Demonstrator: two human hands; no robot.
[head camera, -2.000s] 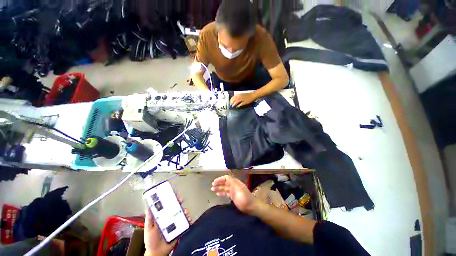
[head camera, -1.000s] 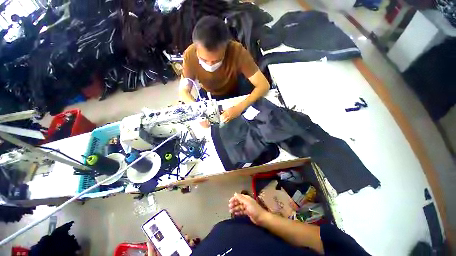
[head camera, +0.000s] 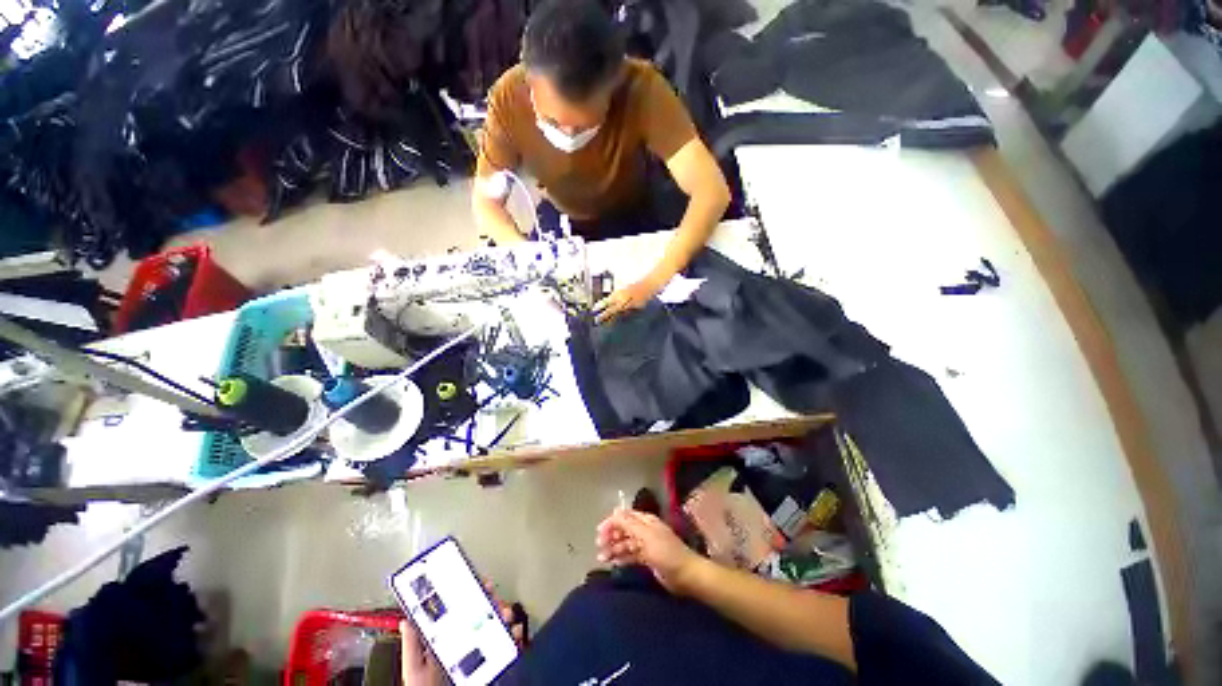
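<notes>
A smartphone with a lit, mostly white screen is held at the bottom, left of my dark shirt. My left hand is wrapped around it from below; part of the hand is cut off by the bottom edge. My right hand is raised to the right of the phone, not touching it. Its fingers are loosely bent, and a thin pale tip shows above them; I cannot tell if it is a finger or an object.
A person in a brown shirt and mask works at a sewing machine with dark cloth. Thread cones stand by a turquoise crate. Red crates sit below the table. A white cable crosses the left side.
The view has tilted and shifted slightly. The phone stays in my left hand. My right hand stays raised beside it, with its fingers slightly changed. The seated person has bent a little further forward.
</notes>
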